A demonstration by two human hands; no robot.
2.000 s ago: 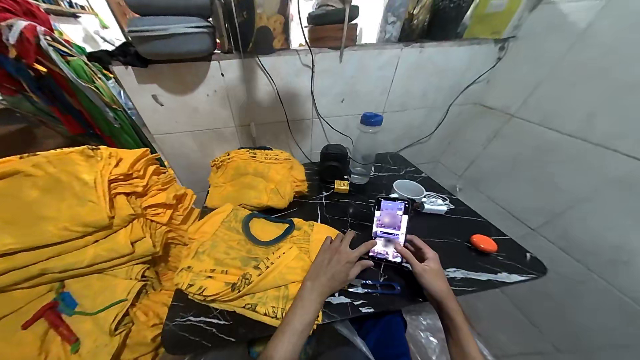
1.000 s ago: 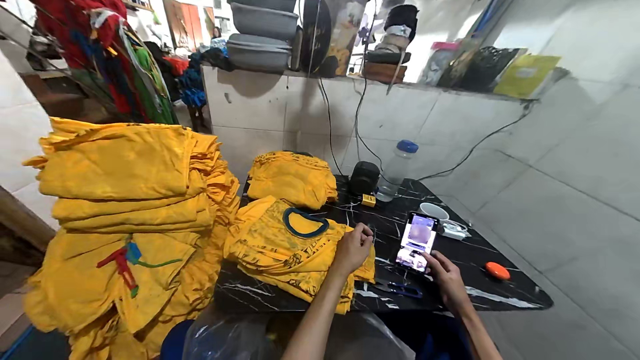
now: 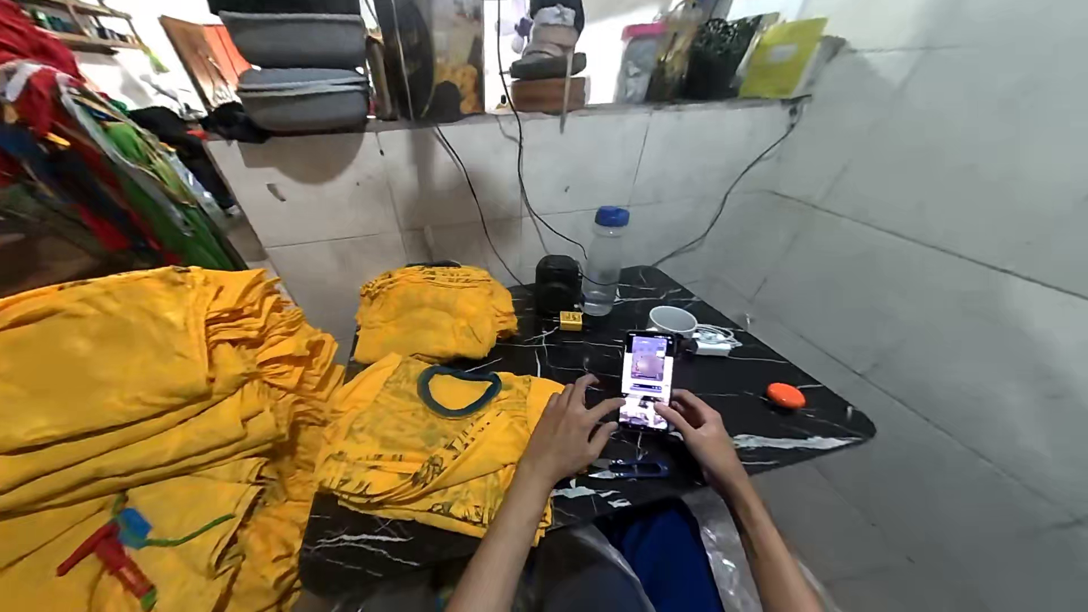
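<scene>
A smartphone with a lit screen (image 3: pixel 648 374) lies on or leans just above the black marble-patterned table; I cannot tell which. My left hand (image 3: pixel 571 432) is at its lower left, a finger at the screen's edge. My right hand (image 3: pixel 699 429) is at the lower right corner, thumb over the screen. Blue-handled thread snips (image 3: pixel 633 469) lie below the phone. Left of my left hand is a stack of yellow printed shirts (image 3: pixel 425 442), the top one with a dark collar ring (image 3: pixel 460 393). Another folded yellow pile (image 3: pixel 433 314) sits behind it.
A large heap of yellow cloth (image 3: pixel 127 365) stands at left, red, blue and green scraps (image 3: pixel 119 544) on it. On the table (image 3: pixel 816 425) are a water bottle (image 3: pixel 603 263), a black cylindrical object (image 3: pixel 558 285), a small yellow box (image 3: pixel 570 320), a white cup (image 3: pixel 672 320), a white charger (image 3: pixel 714 340) and an orange object (image 3: pixel 785 395).
My left hand was away from the phone over the shirts a second ago and is now at the screen's lower left edge. The view has turned and shifted.
</scene>
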